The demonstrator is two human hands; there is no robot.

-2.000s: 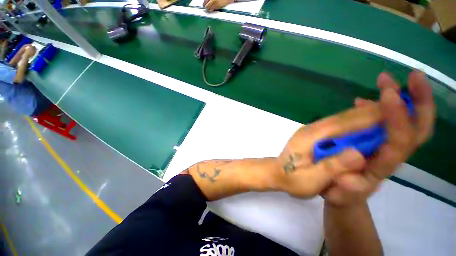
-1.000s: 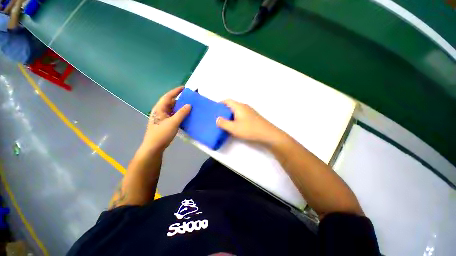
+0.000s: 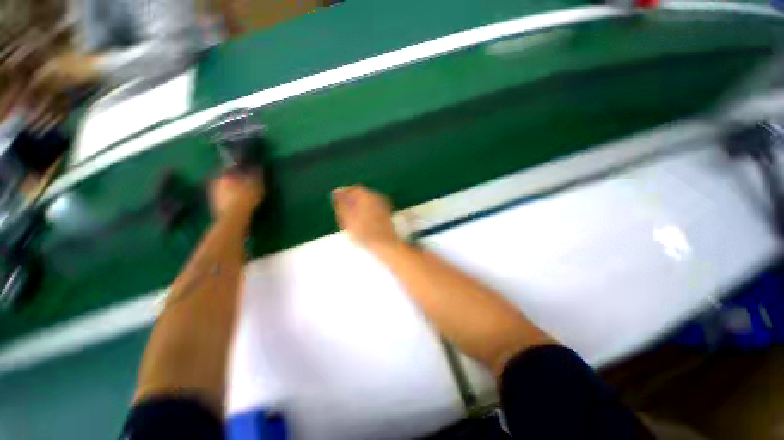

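A dark hair dryer (image 3: 240, 139) is on the green conveyor belt (image 3: 361, 129), its barrel head pointing away from me. My left hand (image 3: 235, 196) is closed around its handle; the picture is blurred here. My right hand (image 3: 363, 210) is over the belt's near edge with its fingers curled, and nothing shows in it. A dark blurred thing (image 3: 172, 199), perhaps the cord bundle, lies on the belt left of my left hand. The blue pouch or cloth (image 3: 256, 424) lies on the white mat (image 3: 335, 344) at the picture's bottom edge.
A second white mat (image 3: 602, 249) lies to the right, with a dark object (image 3: 753, 142) at its far end. Another dark object (image 3: 19, 277) is on the belt at far left. A blurred person (image 3: 146, 60) sits across the belt. Blue items (image 3: 746, 316) are below the right mat.
The view has swung to the right and up. My hands have let go of the blue pouch and moved forward to the belt. My left hand has taken hold of a hair dryer.
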